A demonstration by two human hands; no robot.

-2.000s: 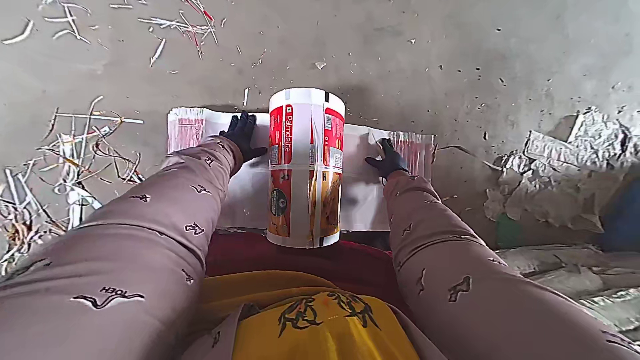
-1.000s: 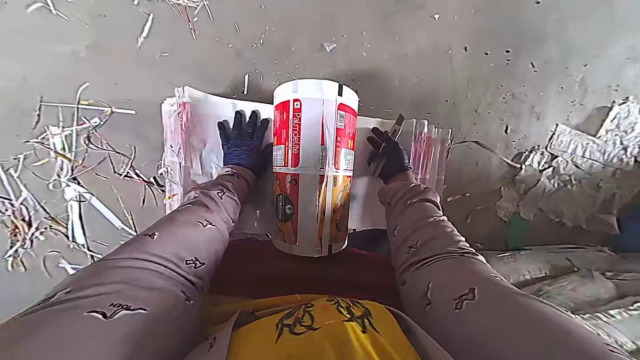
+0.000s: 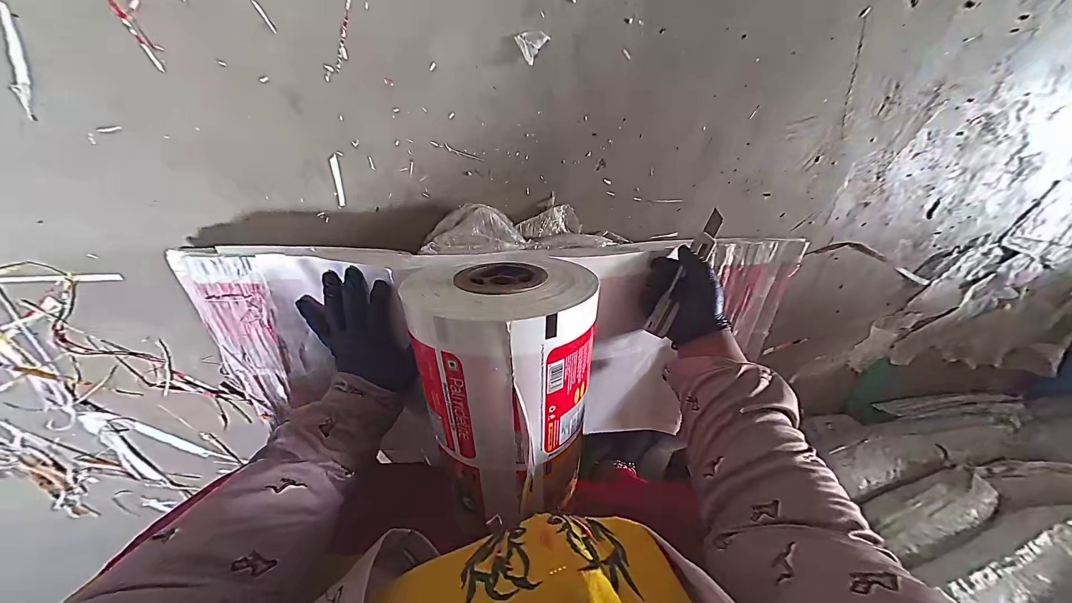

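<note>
A large roll of printed plastic film, red and white with a brown lower part, is tilted toward my body, its cardboard core showing at the top end. Behind it spreads a white sheet with crinkled, red-printed side edges. My left hand, in a dark glove, lies with spread fingers on the sheet, left of the roll. My right hand, gloved too, is closed around a utility knife at the sheet's right part, its blade pointing up and away.
Thin film strips lie tangled on the floor at the left. Clear crumpled plastic sits behind the sheet. At the right are torn sheeting and stacked, dusty sacks. Small scraps dot the concrete floor.
The roll's top end has tipped toward my body, so its core shows. Crumpled clear plastic has come into sight behind the sheet. The knife shows more plainly in my right hand.
</note>
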